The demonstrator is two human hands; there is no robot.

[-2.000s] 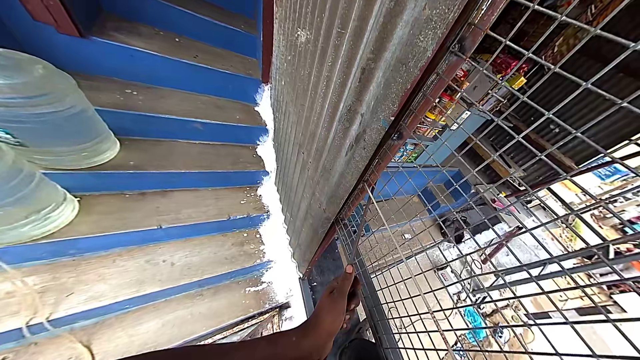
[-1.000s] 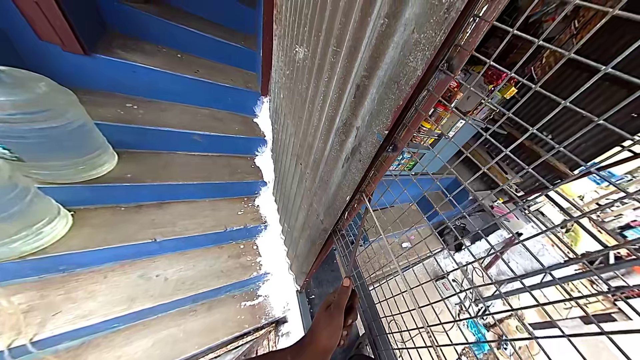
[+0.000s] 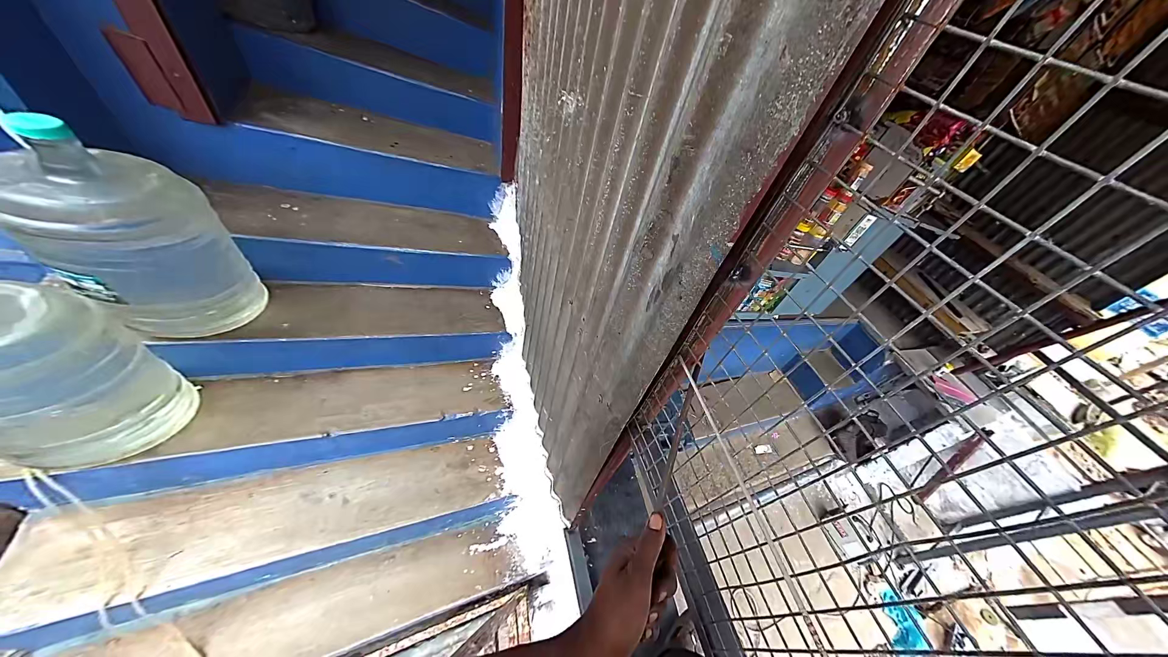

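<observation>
My left hand [image 3: 628, 589] reaches in from the bottom centre, its thumb pointing up and its fingers curled. It closes on the lower end of a thin dark metal bar [image 3: 677, 447] beside the wire mesh panel [image 3: 785, 520]; whether the bar belongs to the panel I cannot tell. Left of the hand, a white painted strip [image 3: 525, 438] runs down the stair ends along a corrugated metal sheet [image 3: 630, 210]. My right hand is not in view.
Blue and brown wooden stairs [image 3: 338, 397] fill the left. Two large clear plastic water bottles [image 3: 137, 246] stand on them, the rear one with a green cap. A reddish-brown metal frame [image 3: 730, 292] edges the mesh. Through it show stall goods and a cluttered lower area.
The view has shifted a little, bringing the rear bottle's green cap into sight. My left hand stays closed beside the mesh, with no plain change of hold.
</observation>
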